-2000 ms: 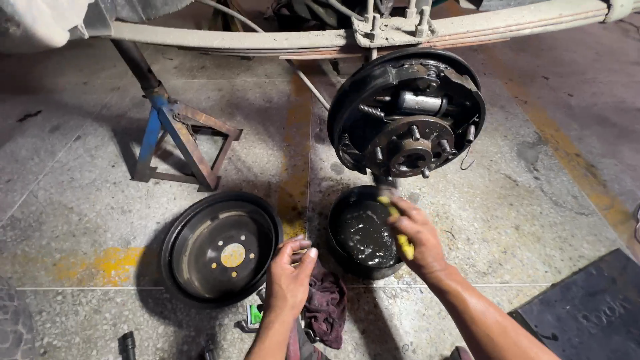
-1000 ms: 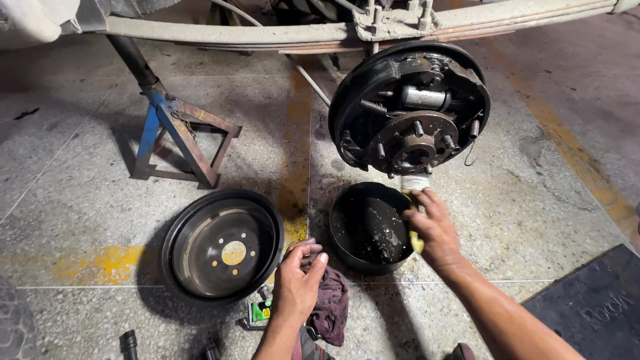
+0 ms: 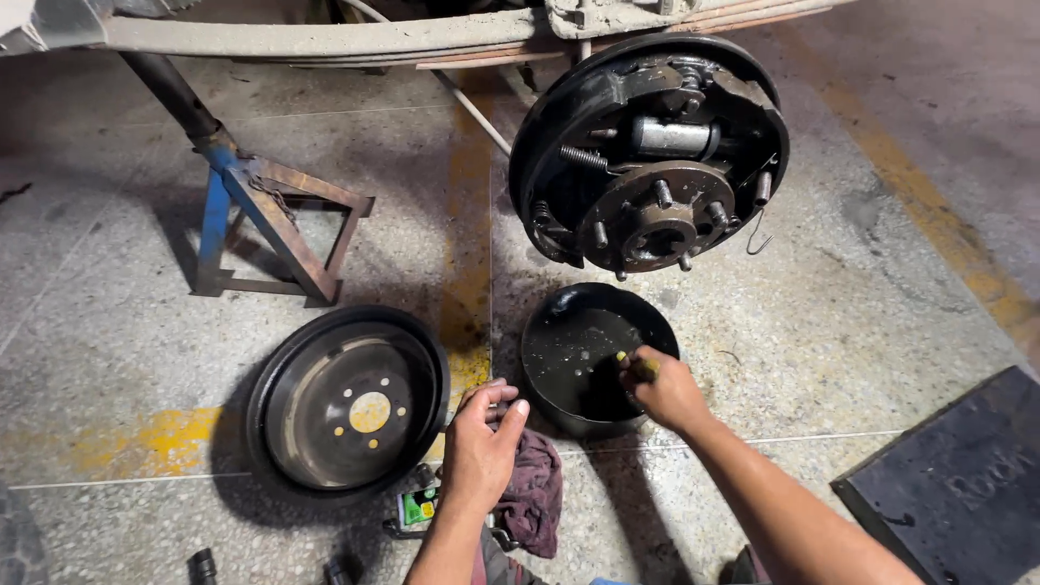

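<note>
My right hand [image 3: 662, 390] is closed on the yellow handle of a brush [image 3: 644, 370] over the right side of a black round pan [image 3: 601, 341] of dark liquid; the bristles are hidden. Above the pan is the drum brake assembly [image 3: 650, 154], uncovered, with its silver wheel cylinder [image 3: 674, 138], springs and studded hub [image 3: 658, 219]. My left hand [image 3: 487, 439], fingers loosely curled, is between the pan and a brake drum [image 3: 349, 406] lying on the floor; nothing plainly shows in it. A dark red rag [image 3: 532, 496] lies beside my left wrist.
A blue, rusty jack stand [image 3: 268, 211] stands at upper left beneath the leaf spring [image 3: 325, 39]. A black mat [image 3: 959, 479] is at lower right. A green box [image 3: 418, 505] and dark sockets [image 3: 202, 566] lie near the bottom edge.
My right hand has moved down from just below the hub to over the pan, still gripping the yellow handle. My left hand stays near the rag.
</note>
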